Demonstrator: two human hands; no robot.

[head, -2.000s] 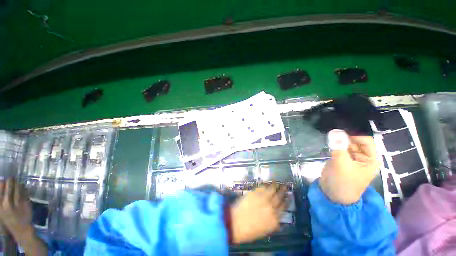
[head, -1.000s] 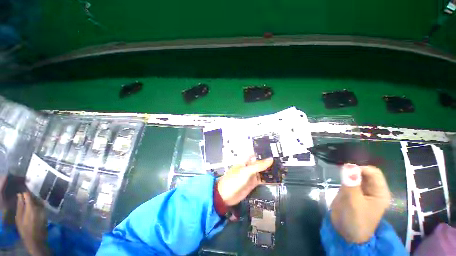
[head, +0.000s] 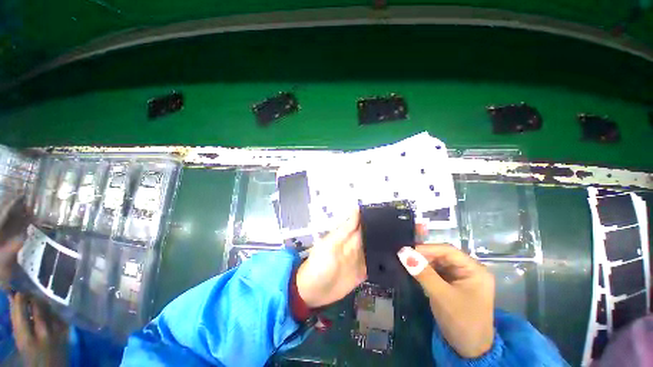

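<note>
My left hand (head: 331, 267), with a dark red band at the wrist, holds a circuit board by its left side. Black adhesive film (head: 387, 240) covers the board's face; small bright parts show along its top edge. My right hand (head: 455, 290) is at the board's right side, its thumb with a white and red cover pressed on the film. A bare silver-grey circuit board (head: 375, 320) lies just below the held one. A spotted white sheet (head: 372, 175) with small black squares lies behind my hands.
Film-covered boards (head: 382, 110) lie spaced along the green belt behind a worn white rail (head: 236, 157). A blister tray with silver boards (head: 107, 208) is at left, beside another person's hands (head: 39, 330) and a sticker sheet (head: 50, 264). Another sticker sheet (head: 624, 244) and a pink sleeve (head: 630, 349) are at right.
The black film, blurred in my right hand before, now lies over the board in my left hand. My right hand has moved left to the board.
</note>
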